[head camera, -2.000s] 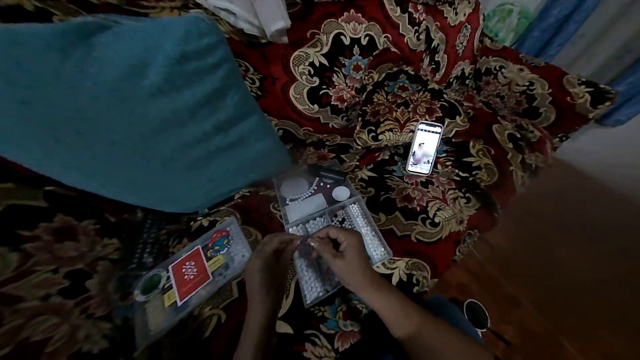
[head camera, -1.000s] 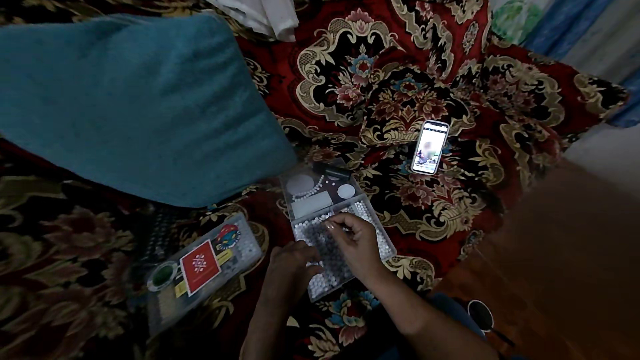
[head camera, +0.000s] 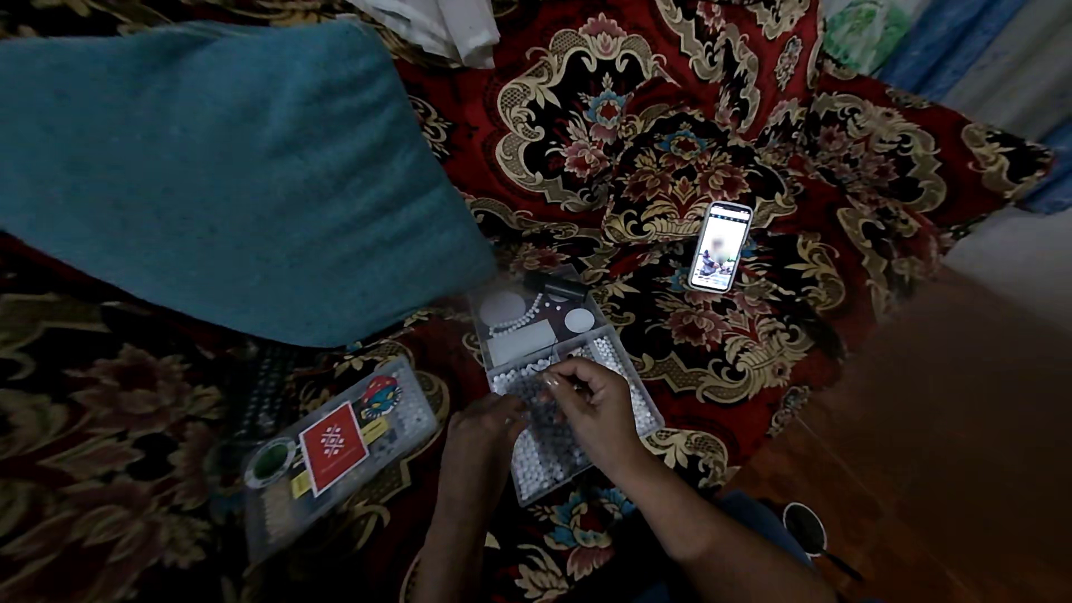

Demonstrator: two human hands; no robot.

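Note:
An open clear plastic bead box [head camera: 651, 420] lies on the patterned red and black cover, its compartments filled with white beads [head camera: 536, 469]. My left hand [head camera: 486, 427] is over the left side of the box with its fingers curled; whether it holds anything is too dark to tell. My right hand [head camera: 599, 402] is above the middle of the box, thumb and index finger brought close together at the tips; a small thing between them cannot be made out. In the box's lid are a curved row of white beads [head camera: 523, 320], a white rectangle and white round shapes.
A second plastic case [head camera: 402, 452] with a red card [head camera: 333, 448] on it lies to the left. A teal cushion [head camera: 251, 184] is behind it. A lit smartphone [head camera: 720, 248] rests on the cover to the right. A round dark object with a pale rim [head camera: 805, 529] is at lower right.
Two seconds ago my hands were close together over the box. They then moved apart, and my right hand has since come down slightly.

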